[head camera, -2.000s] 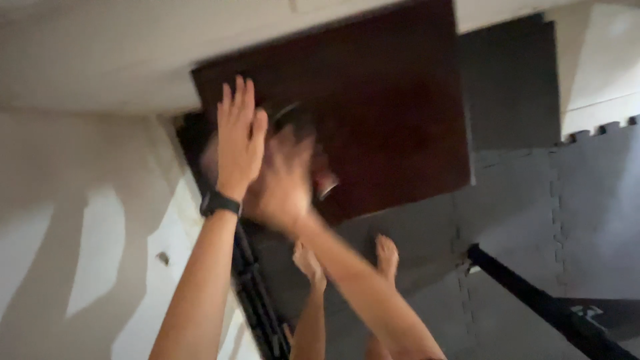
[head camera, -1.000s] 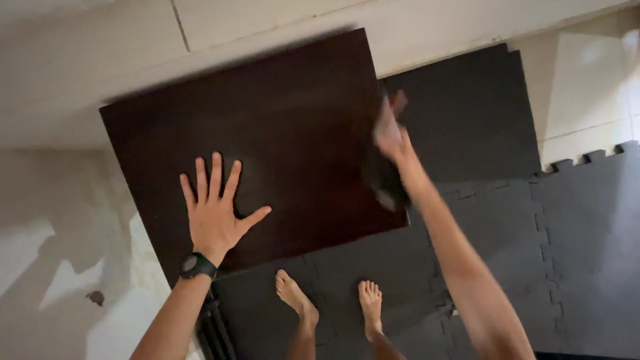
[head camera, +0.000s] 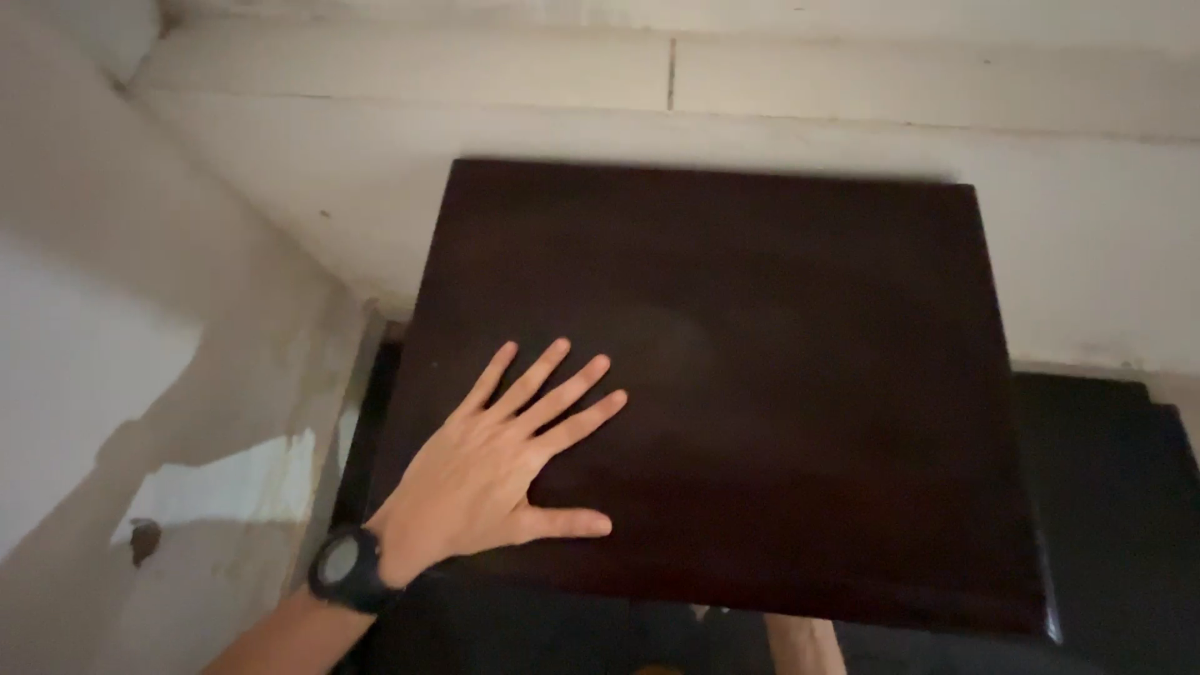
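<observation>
My left hand (head camera: 487, 459) lies palm down, fingers spread, on the left part of a dark brown wooden tabletop (head camera: 750, 375). A black wristwatch (head camera: 352, 567) is on the left wrist. Of my right arm only a piece of forearm or wrist (head camera: 804, 642) shows below the near edge of the top. The right hand itself is hidden under the board, so what it holds or touches cannot be seen.
Behind the tabletop runs a pale wall or ledge (head camera: 581, 131) with a joint line. A stained, chipped wall (head camera: 234, 525) with shadows on it stands at the left. Dark foam floor mats (head camera: 1097, 469) lie at the right and below.
My right hand, seen one second ago at the right edge of the tabletop with a dark blurred thing, is now out of sight beneath its near edge. My left hand stays on the top. The view has shifted.
</observation>
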